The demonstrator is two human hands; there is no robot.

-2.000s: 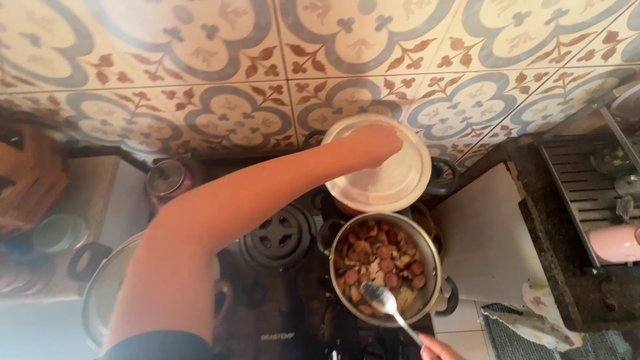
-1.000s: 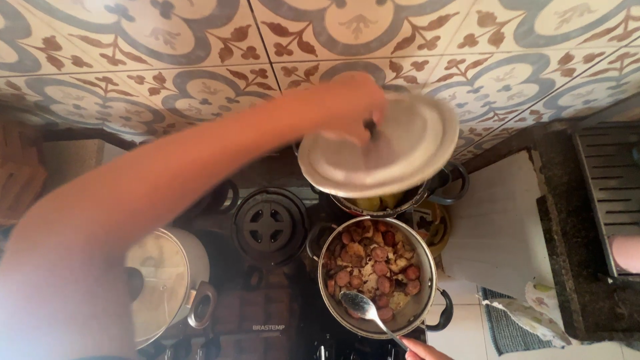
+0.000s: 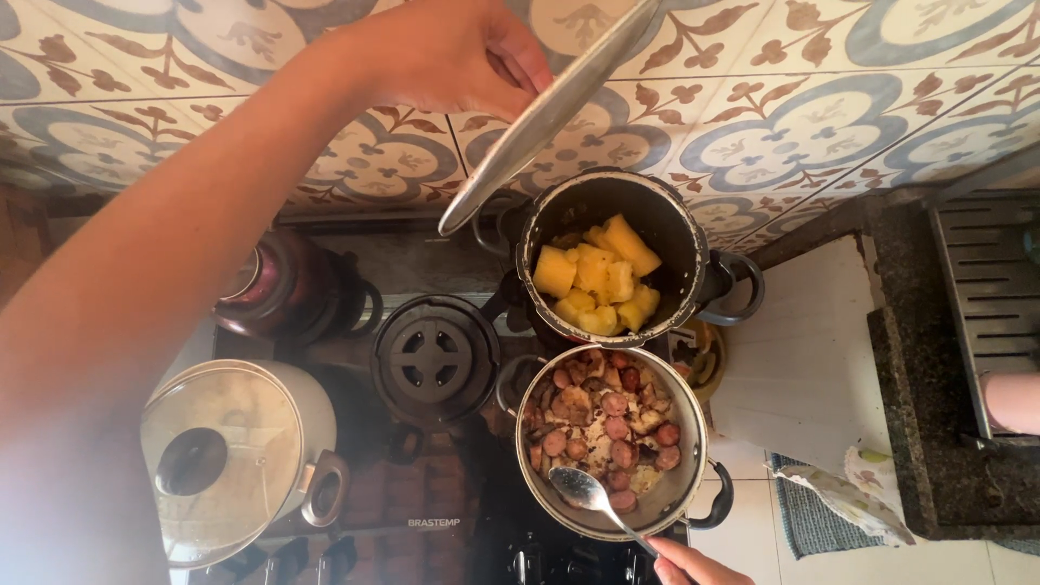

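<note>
My left hand (image 3: 463, 61) holds a round metal lid (image 3: 552, 114) tilted on edge, above and left of a dark deep pot (image 3: 691, 236). Chunks of yellow food (image 3: 601, 272), which look like cooked cassava, lie inside that pot. Just below it stands a light pot (image 3: 695, 471) of sliced sausage (image 3: 616, 428) and browned pieces. At the bottom, my right hand (image 3: 691, 565) grips a metal spoon (image 3: 597, 496), whose bowl is over the sausage at the pot's lower left.
A glass-lidded pot (image 3: 309, 406) stands at the left of the black stove (image 3: 398, 496). Behind it is a dark reddish kettle-like vessel (image 3: 301, 284). An uncovered burner (image 3: 436, 357) lies mid-stove. At right are a stone counter (image 3: 918, 455) and a metal rack (image 3: 991, 284); a tiled wall (image 3: 772, 138) rises behind.
My left hand has lifted the lid off the back pot and moved it up and left, tipping it on edge. The yellow chunks now show. My right hand keeps the spoon at the sausage pot.
</note>
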